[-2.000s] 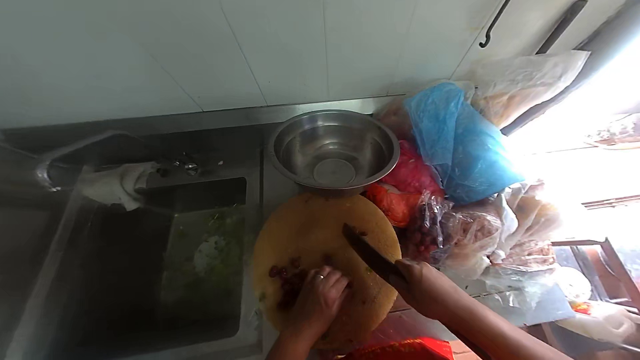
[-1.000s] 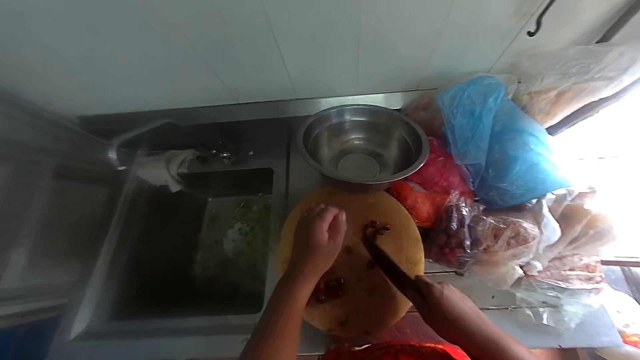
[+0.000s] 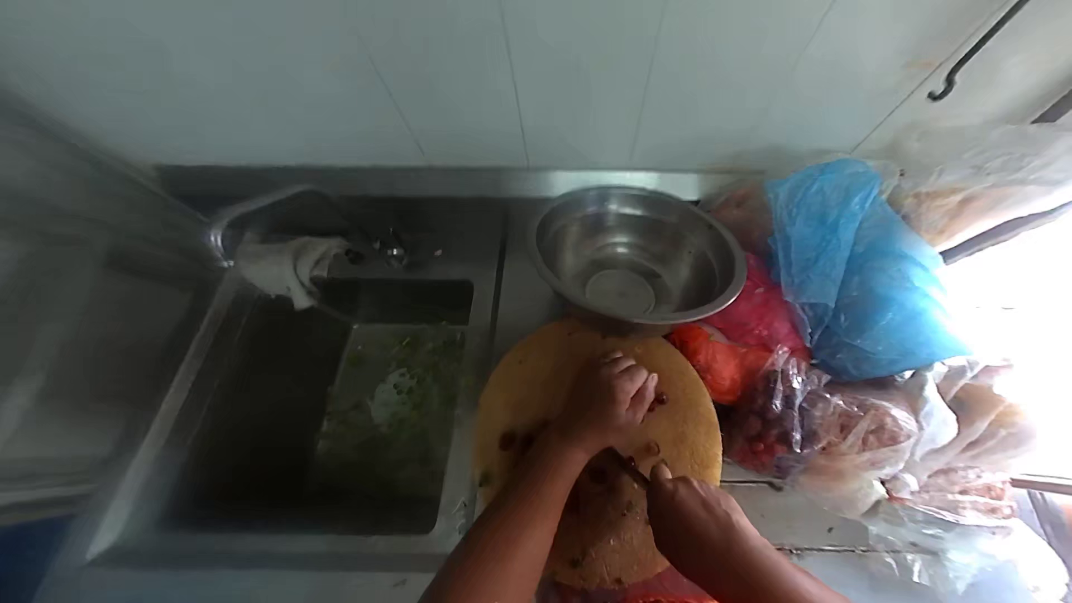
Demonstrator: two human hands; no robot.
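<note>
A round wooden cutting board (image 3: 528, 377) lies beside the sink, with small dark reddish food pieces (image 3: 658, 400) scattered over it. My right hand (image 3: 695, 511) grips the handle of a knife (image 3: 626, 469) low over the board's right half; the blade points up and left, partly hidden under my left forearm. My left hand (image 3: 615, 394) is curled above the upper middle of the board, close to a few pieces; whether it holds any is not visible. A stainless steel bowl (image 3: 636, 251) with nothing visible inside stands just behind the board.
To the left is a metal sink (image 3: 456, 402) with green scraps in it, a faucet (image 3: 268, 201) and a draped cloth (image 3: 289, 261). Blue (image 3: 879, 285), red (image 3: 758, 310) and clear plastic bags (image 3: 863, 427) of food crowd the right side. A hook (image 3: 942, 88) hangs on the wall.
My left hand has moved from the lower left of the board, where it was two seconds ago, to its upper middle. The knife has moved down and toward the board's middle.
</note>
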